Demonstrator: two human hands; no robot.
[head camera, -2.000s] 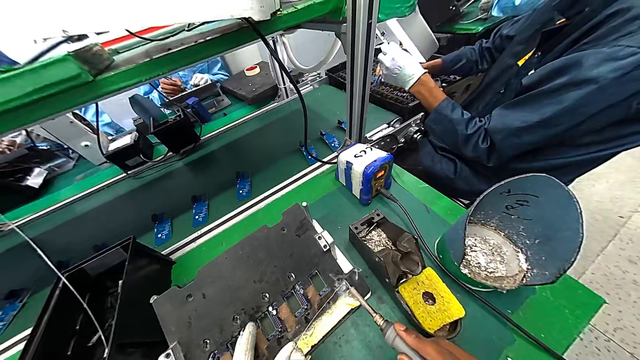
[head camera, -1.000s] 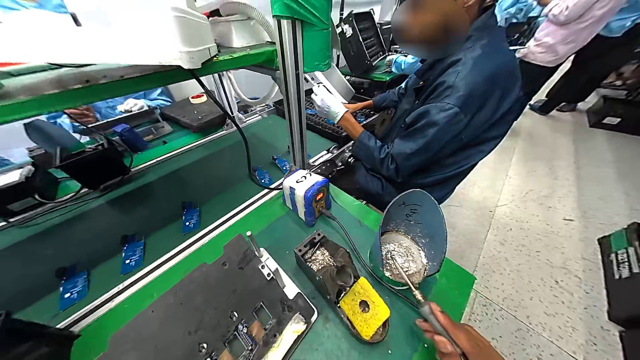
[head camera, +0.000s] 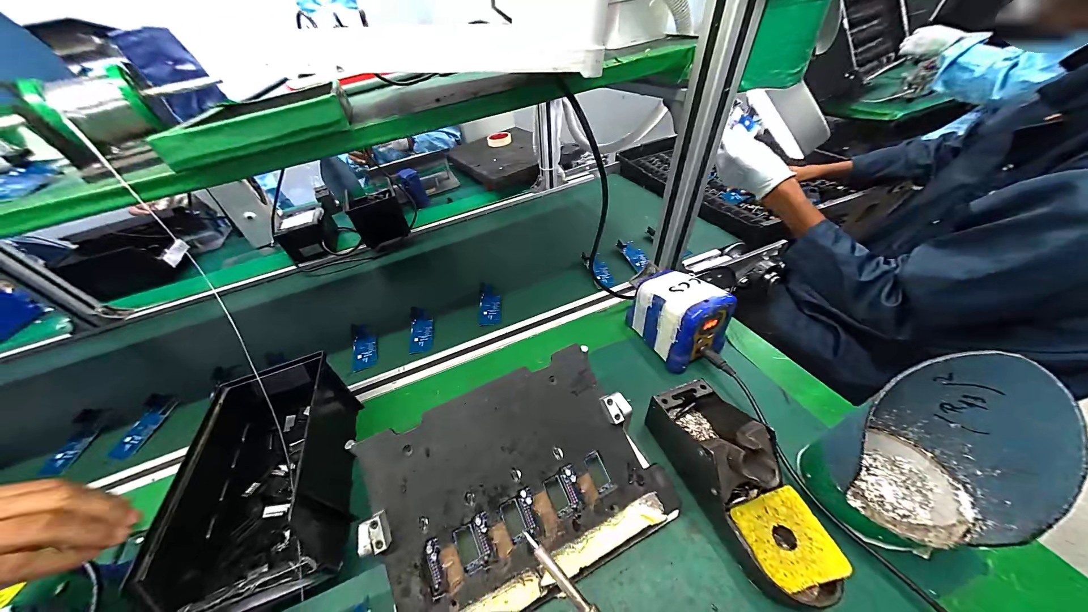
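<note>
Neither of my hands shows in the head view. A soldering iron (head camera: 557, 571) enters from the bottom edge, its tip over the small circuit boards (head camera: 518, 517) seated in a black fixture plate (head camera: 484, 442); its handle and whatever holds it are hidden below the frame. Left of the plate stands a black bin (head camera: 327, 416) with small dark parts. Thin solder wire (head camera: 223, 297) runs down across the bin from a spool (head camera: 93, 110). Right of the plate are an iron stand (head camera: 693, 442) and a yellow sponge (head camera: 790, 537).
A bare hand (head camera: 64, 527) enters at the left edge, apparently another person's. A blue-and-white soldering station (head camera: 682, 316) stands behind the stand. The cut container (head camera: 977, 442) holds solder waste. Blue boards (head camera: 422, 331) lie beyond the rail. A co-worker in dark blue (head camera: 935, 229) sits at right.
The iron has moved from the waste container back to the fixture plate. My right hand, seen holding it earlier, has left view. The view has swung left, and a bare hand now shows at the left edge.
</note>
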